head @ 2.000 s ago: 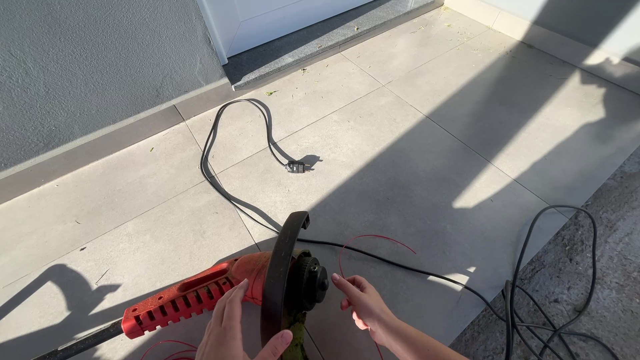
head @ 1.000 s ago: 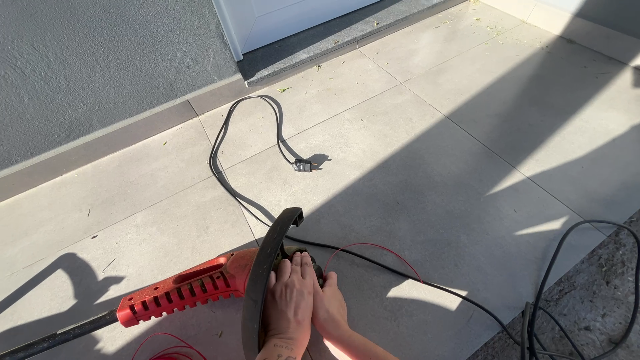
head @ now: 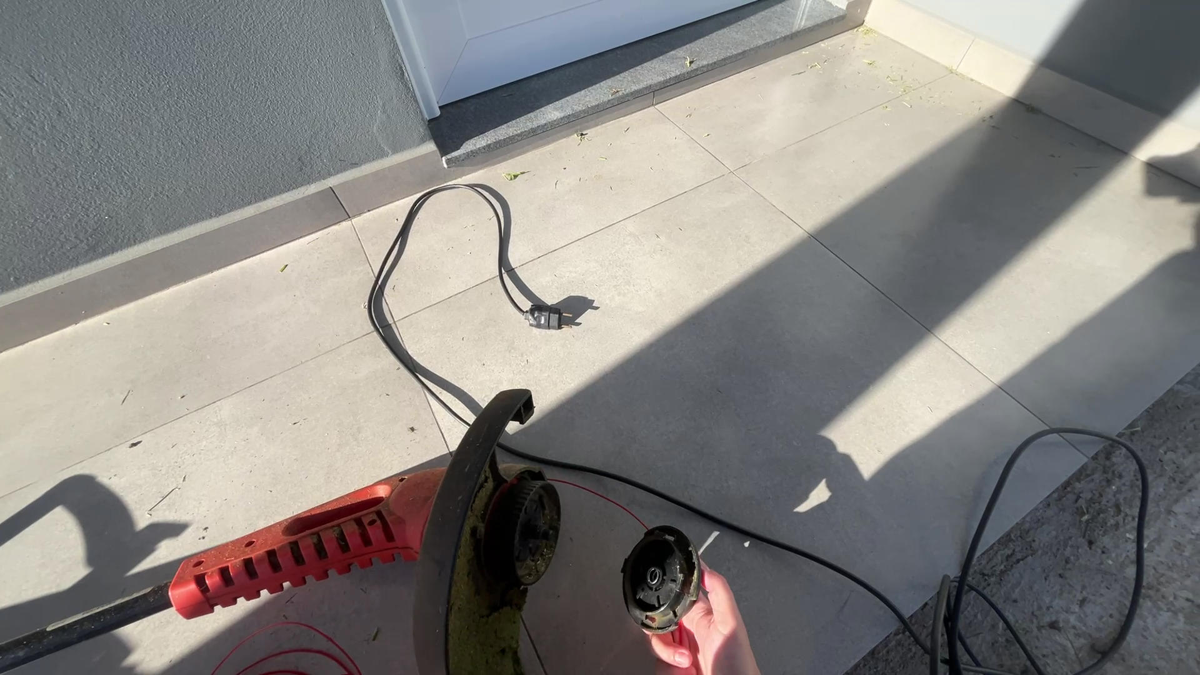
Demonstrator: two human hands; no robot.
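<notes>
A red electric string trimmer (head: 309, 539) lies on the tiles at lower left, its black curved guard (head: 459, 553) upright and caked with grass residue. On the guard's right side the black trimmer head base (head: 532, 532) is exposed. My right hand (head: 708, 623) holds a round black spool cap (head: 661, 578) just right of it, apart from it, its hollow side with a central spring facing up. Red trimmer line (head: 600, 492) runs between the head and the cap, and more red line (head: 286, 652) is coiled at the bottom edge. My left hand is out of view.
A black power cord (head: 750, 534) crosses the tiles, with its plug (head: 544, 317) lying near the middle and loops (head: 1050, 434) at the right over rough concrete (head: 1116, 562). A stone doorstep (head: 600, 98) and a grey wall (head: 206, 122) stand beyond.
Both hands were together on the trimmer head a second ago. The spool cap is now off the head in my right hand, and my left hand has left the view.
</notes>
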